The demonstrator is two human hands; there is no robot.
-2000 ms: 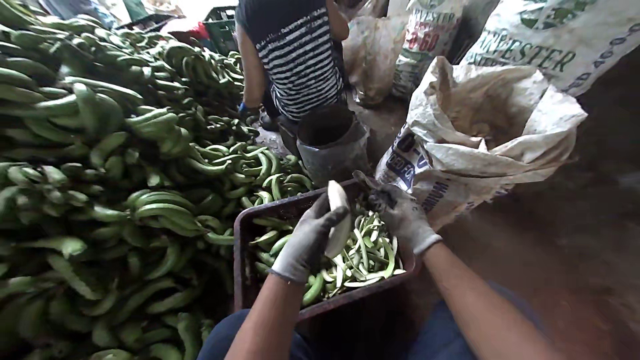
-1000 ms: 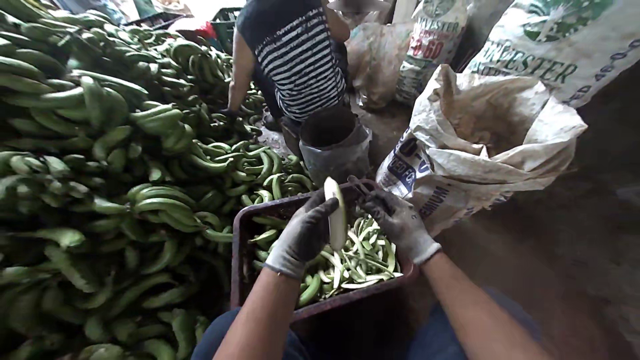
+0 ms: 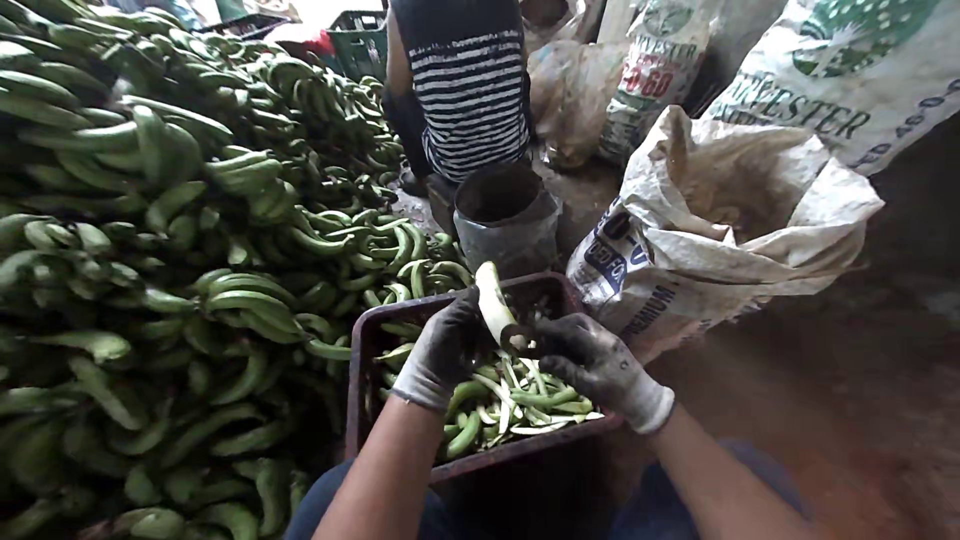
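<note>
My left hand [image 3: 448,341], in a grey and white work glove with a dark palm, grips a pale, peeled green banana or plantain [image 3: 491,300] that stands nearly upright. My right hand [image 3: 600,364], gloved alike, is closed on a small dark tool [image 3: 519,340], which lies against the fruit's lower end; its exact kind cannot be told. Both hands are over a dark red plastic crate [image 3: 480,469]. Inside it lie green unpeeled fruit [image 3: 465,435] and pale strips of peel [image 3: 506,394].
A large heap of green bananas or plantains [image 3: 247,300] fills the left side. Beyond the crate stands a plastic-lined bucket [image 3: 506,232], with a person in a striped top [image 3: 476,97] behind it. An opened woven sack [image 3: 660,247] stands at right, more filled sacks [image 3: 847,82] behind. A green crate [image 3: 358,45] is farther back.
The tool in my right hand has moved in against the lower end of the peeled fruit. My left hand keeps its hold, and the fruit's top now tilts left. The other person's left arm has drawn in.
</note>
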